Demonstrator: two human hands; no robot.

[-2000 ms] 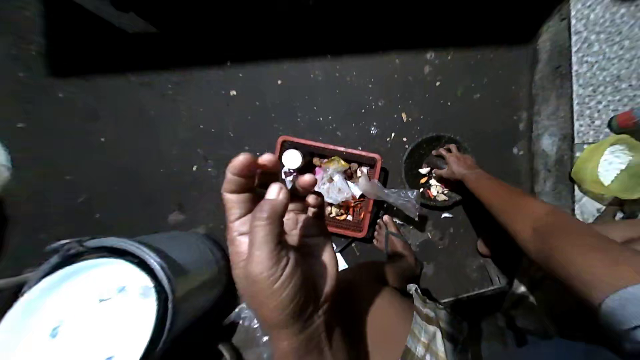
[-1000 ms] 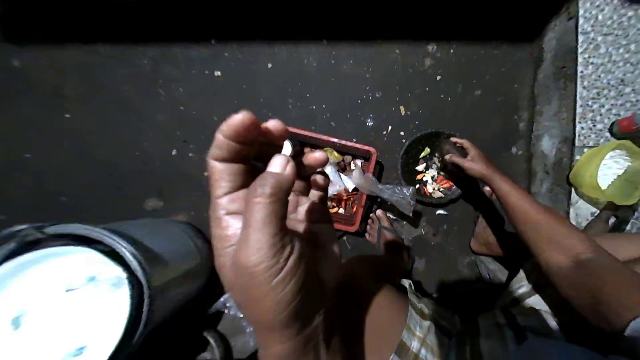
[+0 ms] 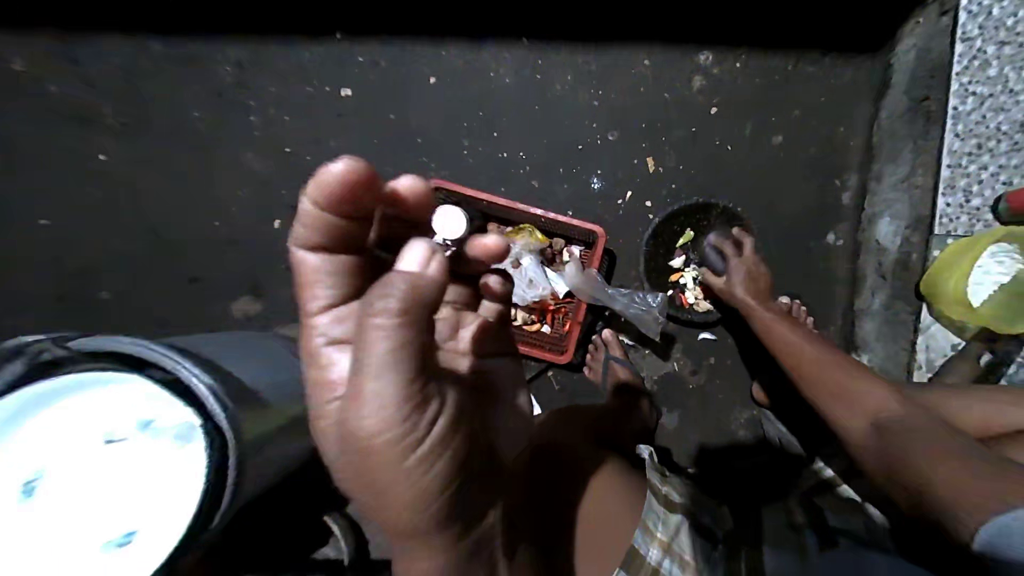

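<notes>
My left hand (image 3: pixel 408 344) is raised close to the camera, palm toward me, its fingers loosely curled and apart. No held thing can be made out in it. Between its fingertips shows a small white disc (image 3: pixel 450 222), which seems to lie in the red plastic basket (image 3: pixel 520 210) behind. That basket holds plastic bags, red chillies and other pieces, partly hidden by the hand. To its right is a dark stone mortar (image 3: pixel 658 240) with chopped white, orange, red and green pieces (image 3: pixel 690 284). My right hand (image 3: pixel 744 268) grips a rounded stone pestle (image 3: pixel 716 252) at the mortar's right side.
A large dark container with a bright white top (image 3: pixel 88 472) stands at the lower left. A clear plastic bag (image 3: pixel 620 300) hangs over the basket's right edge. Bare feet (image 3: pixel 616 360) are near basket and mortar. At the far right is a yellow-green bag (image 3: pixel 972 276) beside speckled tiles.
My right hand has moved from the mortar's middle toward its right side, so more of the chopped pieces show. My left hand stays raised in much the same pose.
</notes>
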